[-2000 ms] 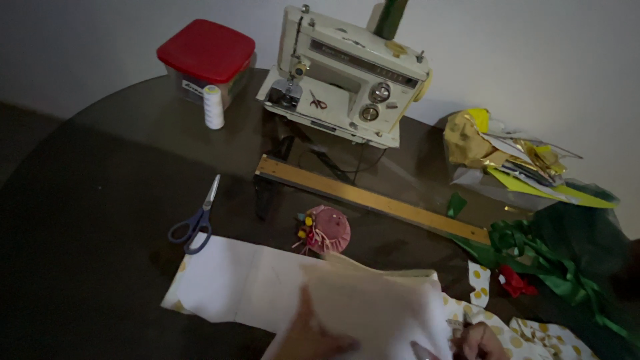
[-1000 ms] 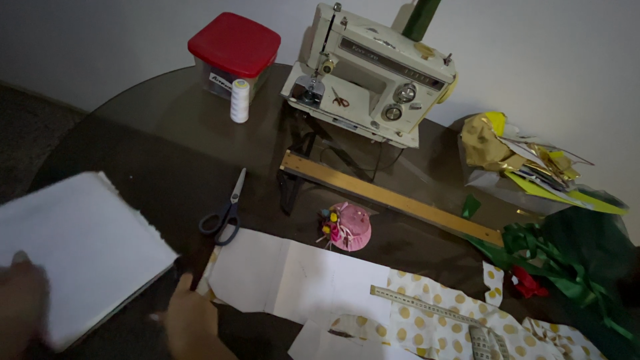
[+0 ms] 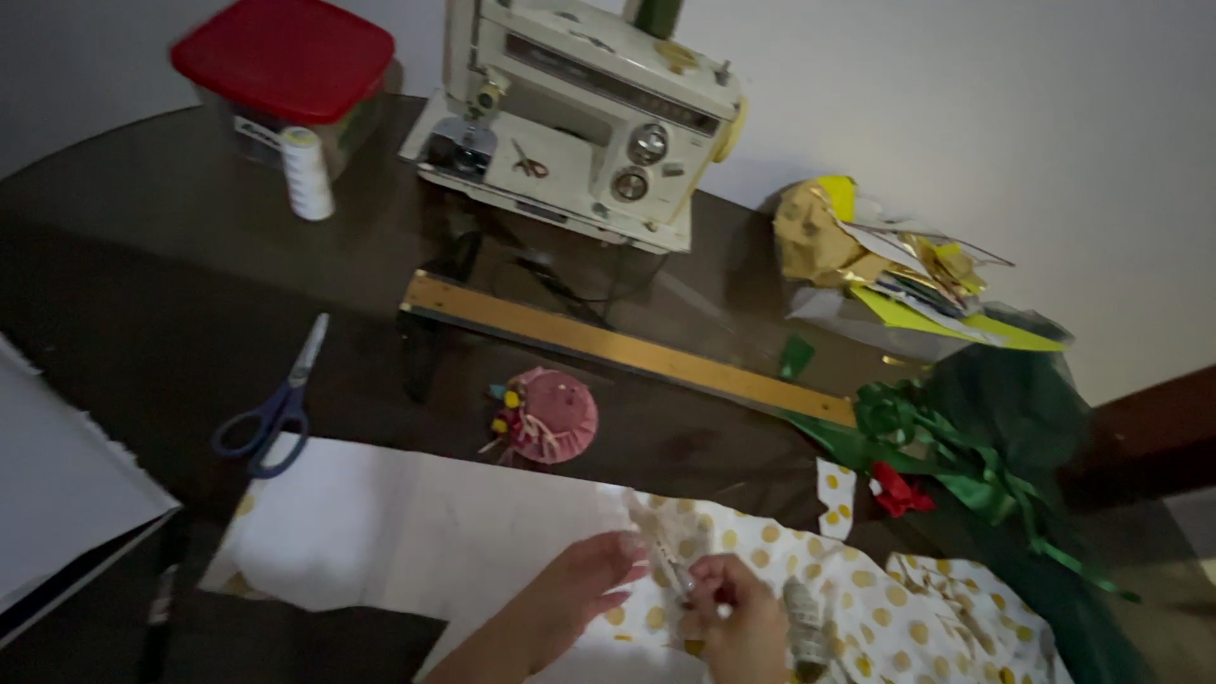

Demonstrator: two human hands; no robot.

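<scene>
My left hand is over the white paper pattern piece, its fingertips near a blurred pale strip, perhaps the tape measure. My right hand has its fingers closed on that strip, above the white fabric with gold dots. Blue-handled scissors lie at the paper's upper left corner. Above the paper sits a pink pincushion with colored pins. A rolled part of what looks like the tape lies right of my right hand.
A wooden ruler crosses the table below a sewing machine. A red-lidded container and a white thread spool stand at upper left. A pad of paper lies at left; green ribbon and a bag of scraps lie at right.
Both hands have moved right from the paper pad at the left to the dotted fabric. The tape, lying on the fabric one second ago, appears lifted and bunched between them.
</scene>
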